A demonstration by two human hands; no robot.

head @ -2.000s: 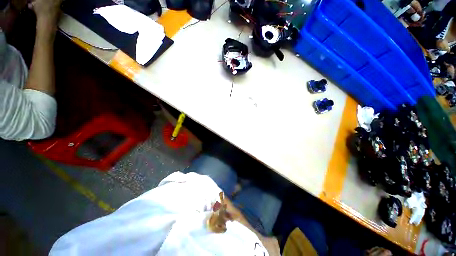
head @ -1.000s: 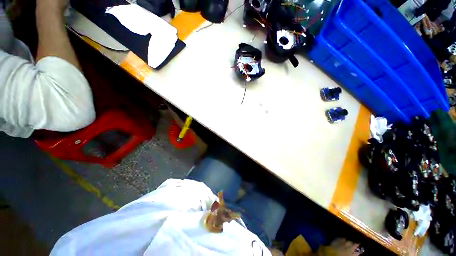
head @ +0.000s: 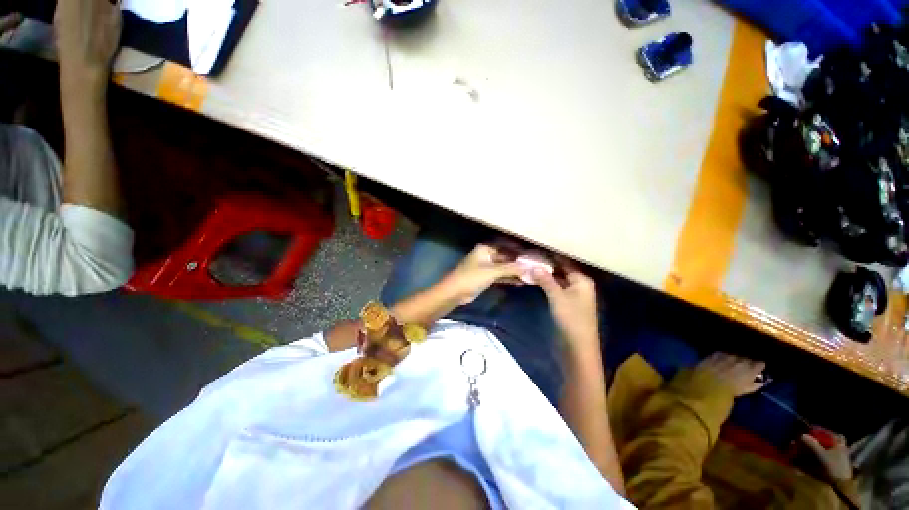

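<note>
My left hand [head: 485,273] and my right hand [head: 571,299] meet over my lap, just below the bench edge. Between their fingers is a small pale pinkish-white thing [head: 534,268]; both hands grip it, and its exact shape is too small to tell. Two small blue-and-black modules [head: 665,56] stand on the bench at the upper right. A black housing [head: 403,8] with thin wires is cut off by the top edge of the picture.
The pale bench [head: 518,129] has orange tape [head: 710,199] across it. A pile of black assemblies [head: 847,149] lies at right beside white cloth [head: 790,70]. People sit at both sides. A red stool [head: 299,254] stands at left.
Both my hands have come into view, holding the small pale thing. The view has tipped down, so the bench objects sit higher and the blue trays are mostly cut off.
</note>
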